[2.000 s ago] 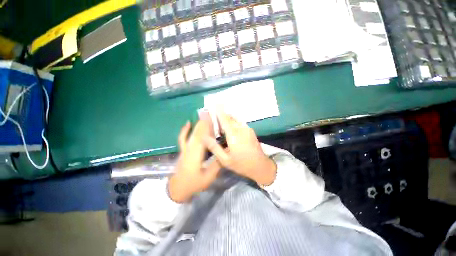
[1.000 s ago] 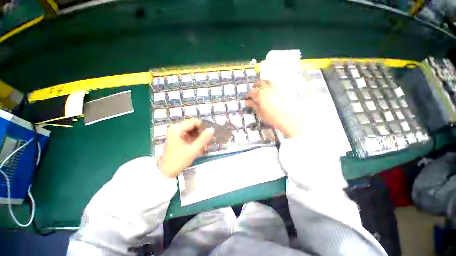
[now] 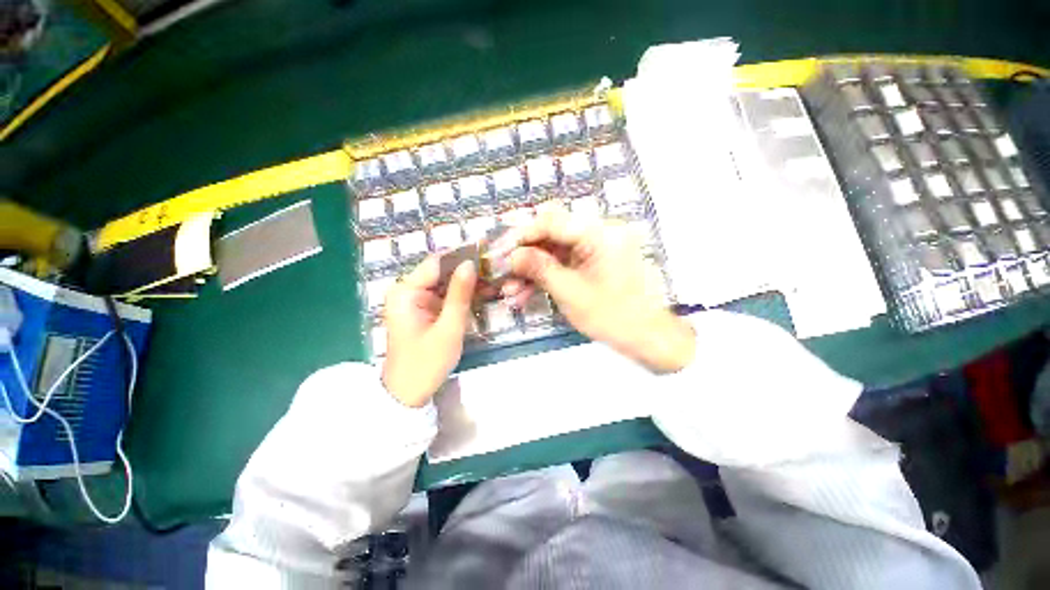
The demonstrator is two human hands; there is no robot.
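My left hand [image 3: 424,326] holds a small flat grey piece [image 3: 458,263] between thumb and fingers. My right hand [image 3: 593,277] touches the right end of this piece and pinches a small silver part [image 3: 502,263] with an amber edge against it. Both hands are together above the front part of the blister tray [image 3: 470,190], which holds rows of silver-white parts and is partly hidden by them. A white adhesive sheet [image 3: 547,400] with a grey patch at its left end lies in front of the tray, partly under my right sleeve.
Loose white sheets [image 3: 702,184] lie right of the tray. A second filled blister tray [image 3: 921,173] is further right. A grey sheet [image 3: 271,244] and dark pieces with yellow strips lie left. A blue box [image 3: 71,380] with white cable is at far left. Yellow tape [image 3: 230,198] runs behind.
My right hand has moved from the tray's back right to meet my left hand, and now grips a small part there. The view has shifted, with the sheets and second tray now closer in view.
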